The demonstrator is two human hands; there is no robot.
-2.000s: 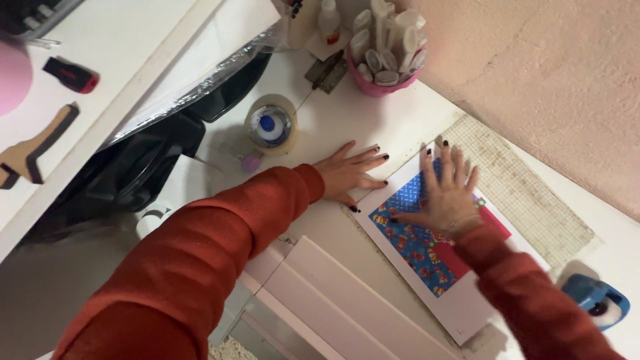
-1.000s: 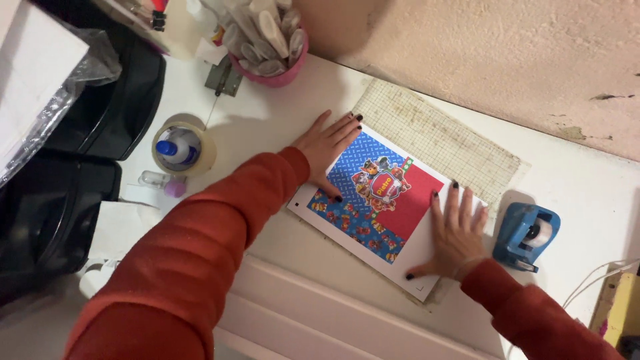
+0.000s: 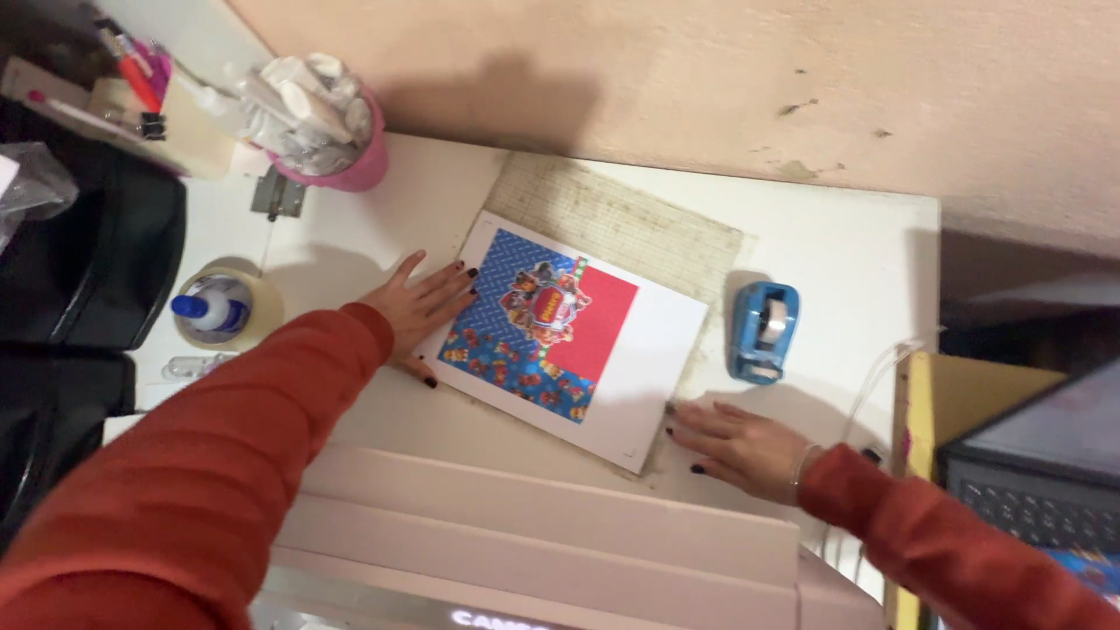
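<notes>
A white sheet printed with a blue and red cartoon design (image 3: 604, 324) lies at a slant on a gridded cutting mat (image 3: 604, 192) on the white table. At the sheet's left edge rests my left hand (image 3: 420, 311), fingers spread, fingertips on or against the border. My right hand (image 3: 739, 446) lies flat beside the sheet's lower right edge, fingers somewhat apart, holding nothing; whether its fingertips touch the paper, I cannot tell. Above it stands a blue tape dispenser (image 3: 763, 332).
A pink cup of wrapped white items (image 3: 359, 166), a glue bottle (image 3: 210, 311) inside a tape roll (image 3: 271, 306) and a metal hinge (image 3: 278, 194) are at left. A pale machine (image 3: 542, 534) borders the front. A laptop (image 3: 1041, 472) and cables are at right.
My right hand has moved off the print to the right of the sheet. My left hand has shifted from the sheet's upper left corner down along its left edge. The view has shifted.
</notes>
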